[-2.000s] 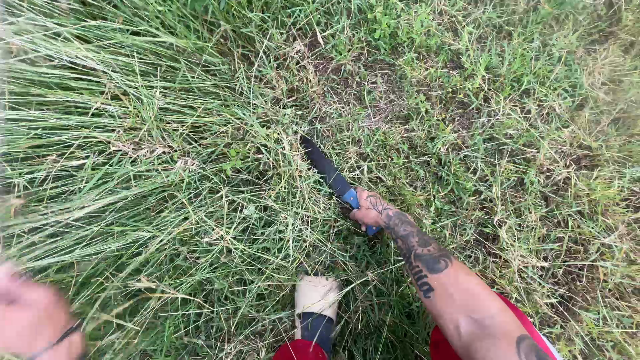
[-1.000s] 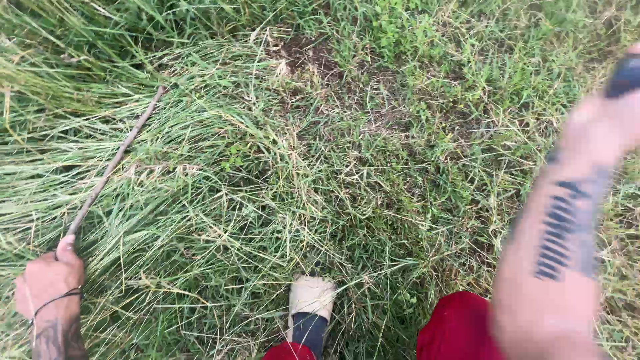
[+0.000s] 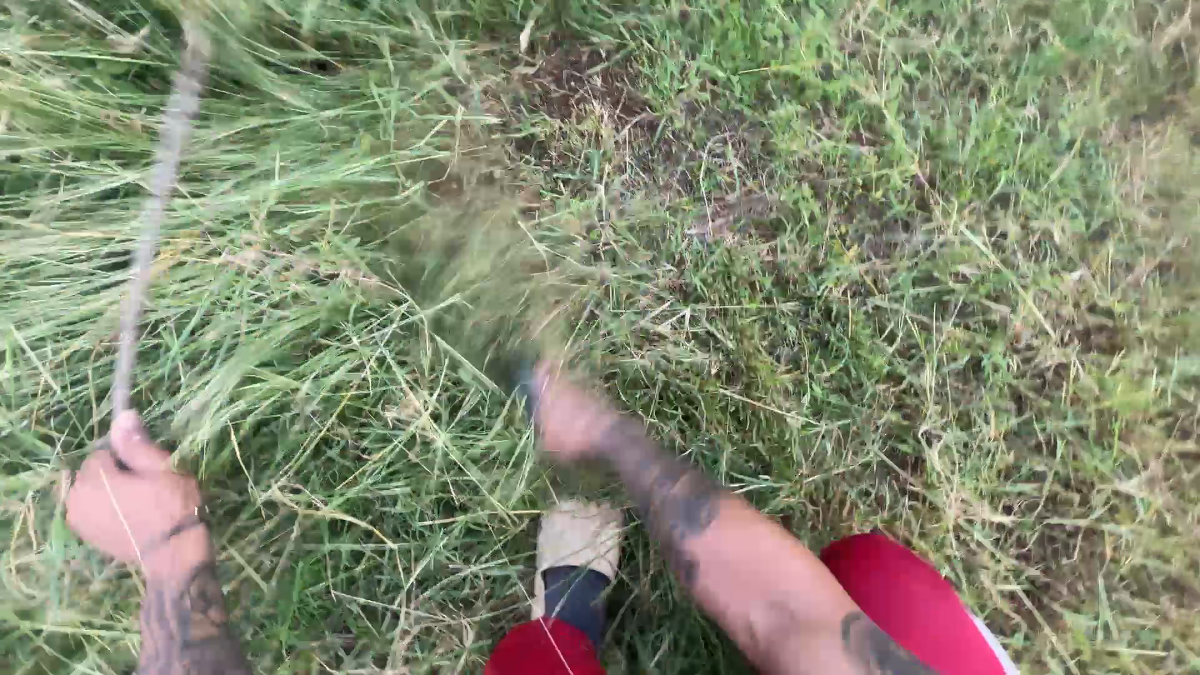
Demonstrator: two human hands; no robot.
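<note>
At the lower left, my left hand (image 3: pixel 141 497) is closed around the near end of a thin wooden stick (image 3: pixel 155 216), which points up over long, leaning grass (image 3: pixel 309 197). Near the middle, my right hand (image 3: pixel 572 412) is blurred by motion and grips the blue handle of a machete (image 3: pixel 528 386). Its blade cannot be made out in the smeared grass beyond the hand.
A beige shoe (image 3: pixel 579 539) with a dark sock stands in the grass just below my right hand. Red cloth covers both my legs. Bare soil (image 3: pixel 586 84) shows at the top middle, and shorter grass (image 3: pixel 937 309) spreads over the right side.
My right hand has swung from the upper right edge down and left to the middle. My left hand still holds the stick, which now points more steeply upward.
</note>
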